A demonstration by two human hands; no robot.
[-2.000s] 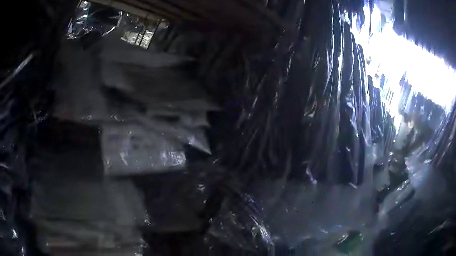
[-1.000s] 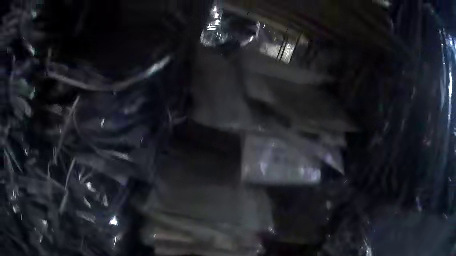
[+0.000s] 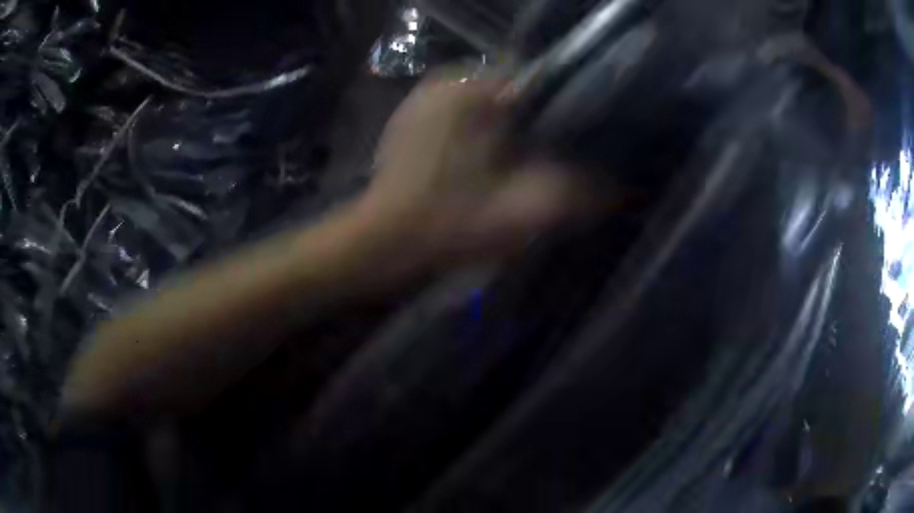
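My left forearm reaches in from the lower left, and my left hand (image 3: 461, 160) is blurred near the upper middle. It appears closed on the upper left edge of a dark poly-bagged garment (image 3: 641, 291). The garment is large, with clear film and long pale glints, and slants across the middle and right. My fingertips are hidden or lost in blur. A dim brownish curved shape (image 3: 842, 85) shows at the upper right by the film. It may be part of my right hand, but its grip cannot be made out.
More dark bagged items with crinkled, shiny film (image 3: 110, 190) fill the left side. A bright, glinting strip of film (image 3: 895, 240) stands at the right edge. A small shiny patch (image 3: 396, 50) shows at the top. The surroundings are very dark.
My left hand and forearm have come into view. The large dark bagged garment now covers the pale stacked packs seen earlier in the middle. The view first swung left.
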